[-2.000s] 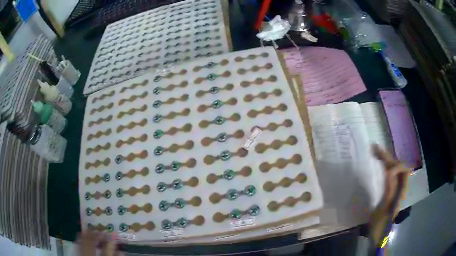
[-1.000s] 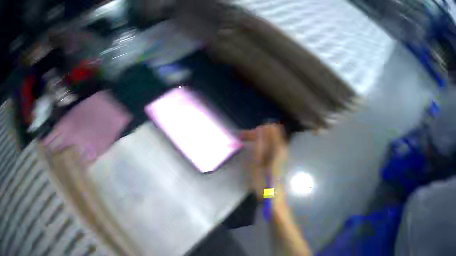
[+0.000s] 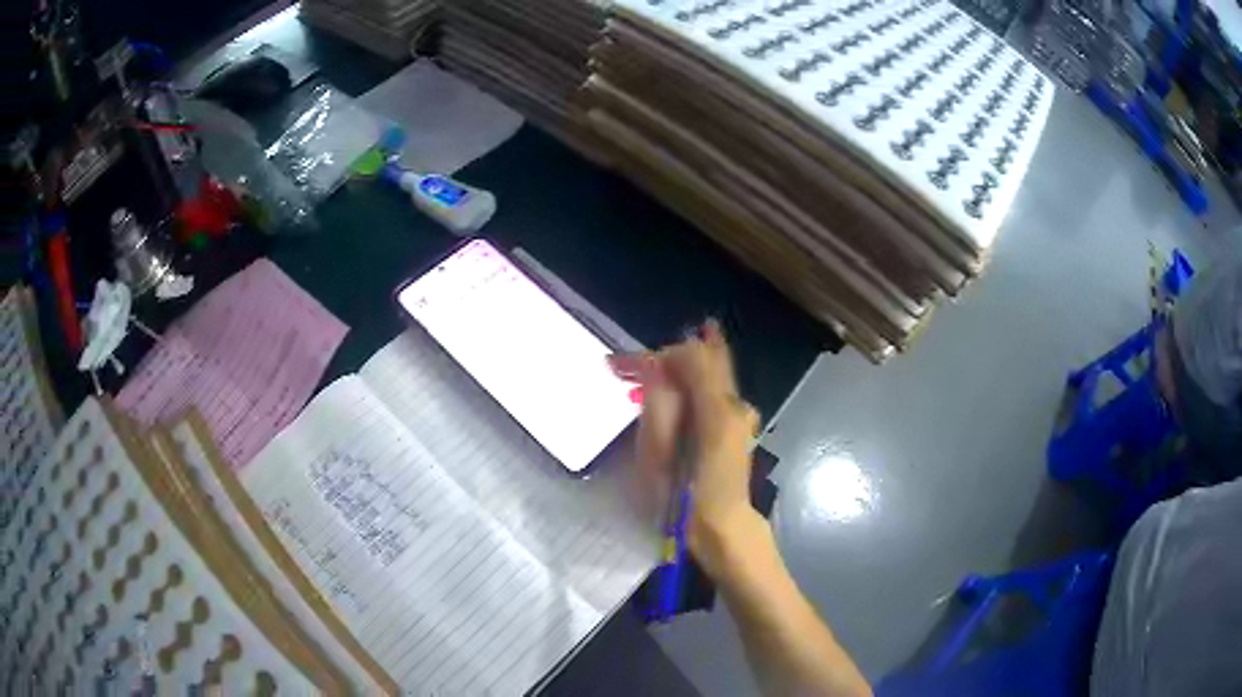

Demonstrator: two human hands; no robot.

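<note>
The smartphone point(image 3: 515, 357) lies face up on the right page of the open notebook point(image 3: 443, 613), its screen nearly blown out white, with a small red patch at its lower right edge. Handwritten figures show on the left page. My right hand point(image 3: 702, 429) is over the phone's lower right edge, a fingertip at the screen; contact is unclear. It holds a blue pen point(image 3: 672, 552) that points down below the palm. My left hand is out of the picture.
A foam-faced parts tray point(image 3: 102, 565) is at lower left. A tall tray stack point(image 3: 763, 204) stands behind right. Pink slip point(image 3: 245, 357), correction fluid bottle point(image 3: 452, 202) and plastic bag point(image 3: 324, 136) lie beyond the notebook. Blue stools point(image 3: 1022, 626) and a seated person point(image 3: 1182, 599) are at right.
The view has swung right from the parts tray to the phone and notebook. My right hand has come to the phone's lower right edge. My left hand has left the picture.
</note>
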